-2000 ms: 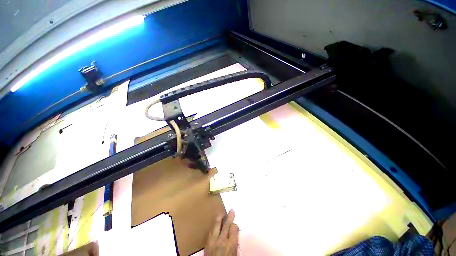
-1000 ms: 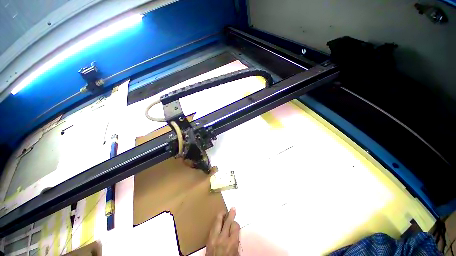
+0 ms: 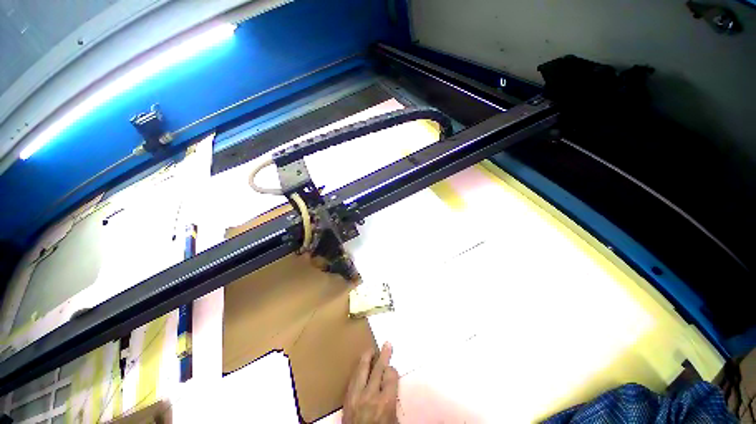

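Observation:
A matt brown panel lies flat under the gantry, with white template sheet against its stepped near-left edge. A small yellowish block rests at the panel's right edge. The black laser head hangs over the panel, its nozzle tip just above and left of the block. My left hand lies palm down at the bottom centre, over the panel's right edge and the white sheet beside it; it holds nothing and its wrist is cut off. My right hand is not in view.
The black gantry beam crosses the bed, with a cable chain above it. A blue strip lies left of the panel. A brown piece shows at the bottom left. Blue checked cloth shows at the bottom right.
The laser head has moved slightly to the right along the beam. A faint thin line now shows on the brown panel. My left hand has stayed nearly in place.

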